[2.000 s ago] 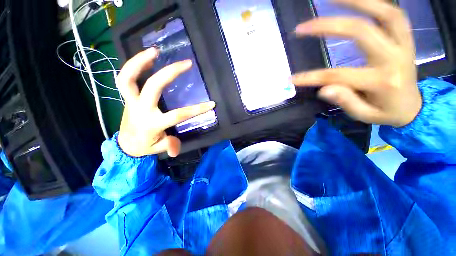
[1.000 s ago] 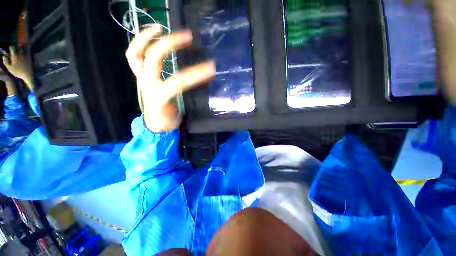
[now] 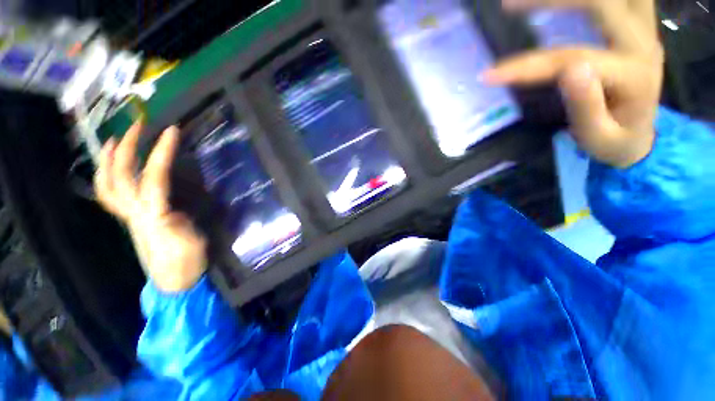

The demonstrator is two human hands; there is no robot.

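A dark foam phone tray lies tilted in front of me with several smartphones in its slots. The left smartphone is dark with glare at its lower edge. The middle smartphone is dark with small text lines and a red spot near its lower edge. The third smartphone has a pale, bright screen. My left hand is at the tray's left end, fingers apart, holding nothing. My right hand is over the tray's right part, index finger extended at the pale screen's right edge; whether it touches is unclear. Another phone shows partly behind it.
A green mat shows behind the tray. A blurred power strip with white plugs is at upper left. Dark stacked trays stand at left. A blue sleeve of another person shows at lower left. Pale blue floor with yellow tape is at right.
The view has turned and the tray now appears slanted. My right hand has come back into fuller view over the pale screen. The middle phone now shows a red spot.
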